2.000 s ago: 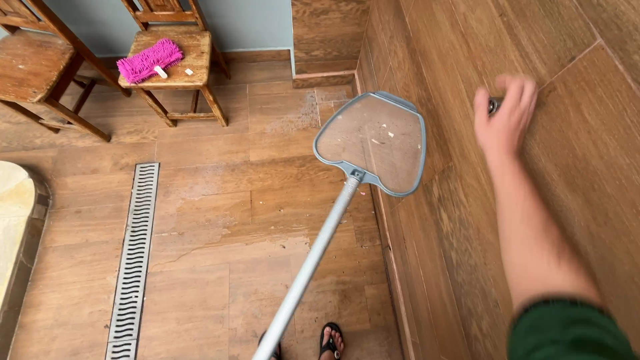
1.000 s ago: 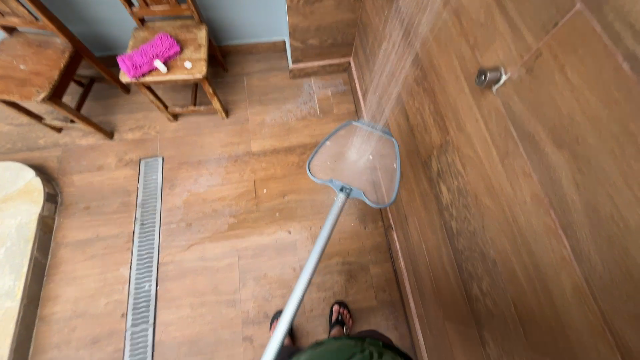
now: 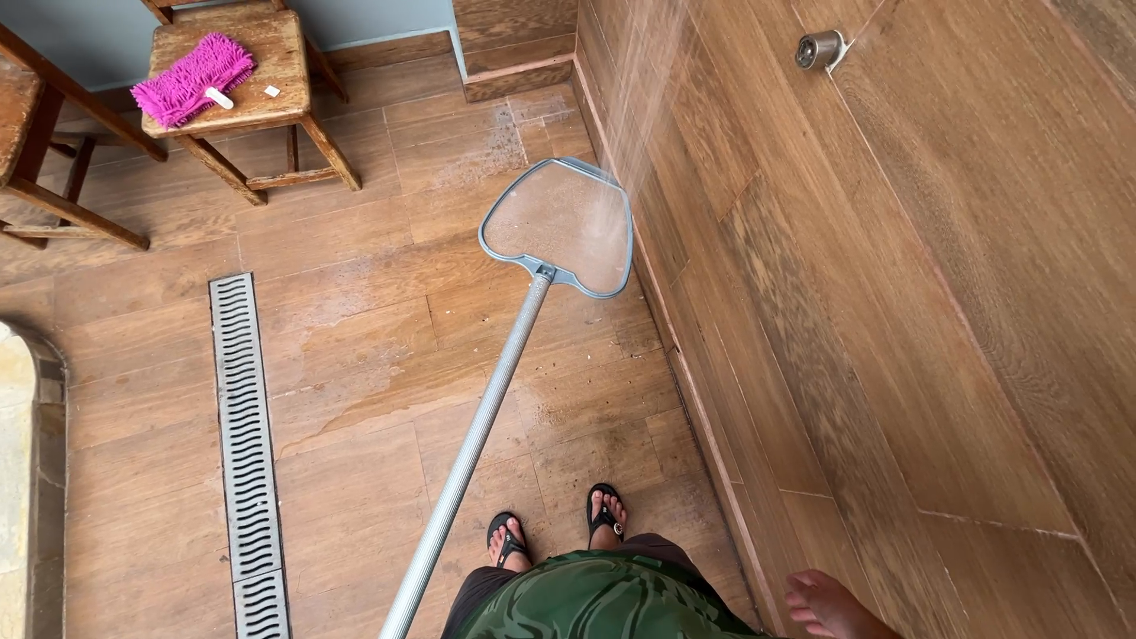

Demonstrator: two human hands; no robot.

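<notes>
A pool leaf skimmer with a grey frame and fine mesh [image 3: 559, 226] is held out over the floor, its ribbed aluminium pole [image 3: 470, 444] running down past the bottom edge. My left hand is out of the picture. Water [image 3: 652, 98] falls in streams beside the wall and lands on the right part of the mesh. My right hand [image 3: 825, 603] is low at the right, near the wood-look wall, fingers apart and holding nothing. A round metal valve knob [image 3: 818, 51] sticks out of the wall at the upper right, away from the hand.
Two wooden chairs stand at the upper left; a pink chenille cleaning mitt [image 3: 197, 78] lies on one seat [image 3: 275, 102]. A slotted metal floor drain [image 3: 244, 426] runs along the left. A curved stone edge [image 3: 22, 479] is at far left. The plank-look floor [image 3: 355, 497] is wet in places.
My right hand was at the wall knob, went out of view, and now shows low at the right. Water has started falling onto the skimmer mesh.
</notes>
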